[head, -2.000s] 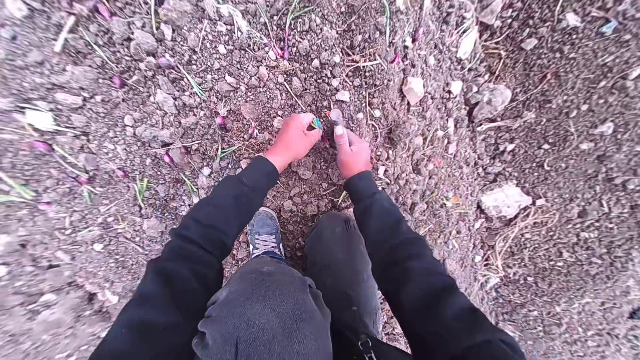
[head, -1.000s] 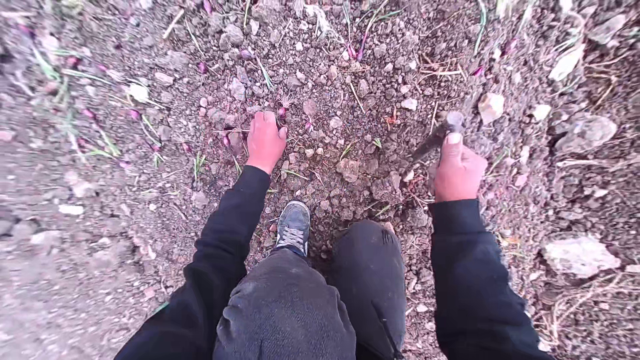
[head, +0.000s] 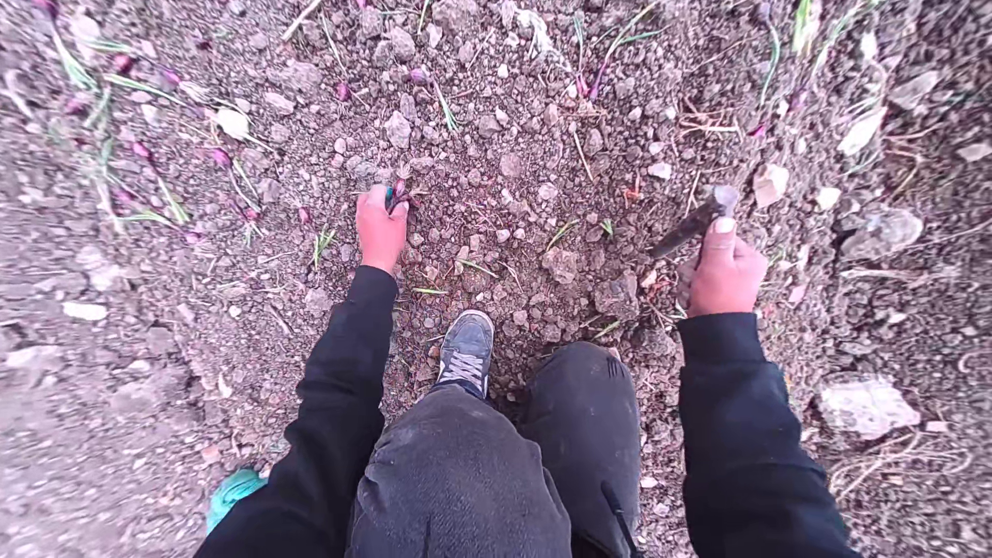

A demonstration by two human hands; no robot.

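Low over the soil, left of my shoe, my left hand (head: 381,229) is closed around a small red onion (head: 400,188) with dry roots; something teal shows between the fingers. On the right, my right hand (head: 722,267) grips a short hand tool (head: 695,222) with a dark blade pointing down-left and a pale round end by the thumb. The tool's exact kind cannot be told. Several small red onions with green leaves lie on the soil at the upper left, one being this onion (head: 221,157). More onion plants (head: 595,84) stand or lie at the top middle.
Stony soil (head: 496,256) surrounds my shoe (head: 466,349) and bent knee. A large pale rock (head: 868,404) lies at the right, with another stone (head: 882,232) above it. Teal fabric or netting (head: 232,496) shows beside my left sleeve. Dry stalks and clods are scattered about.
Two seconds ago my hands were close together in front of me; they have since moved apart, the left one to the left, the right one to the right with the tool.
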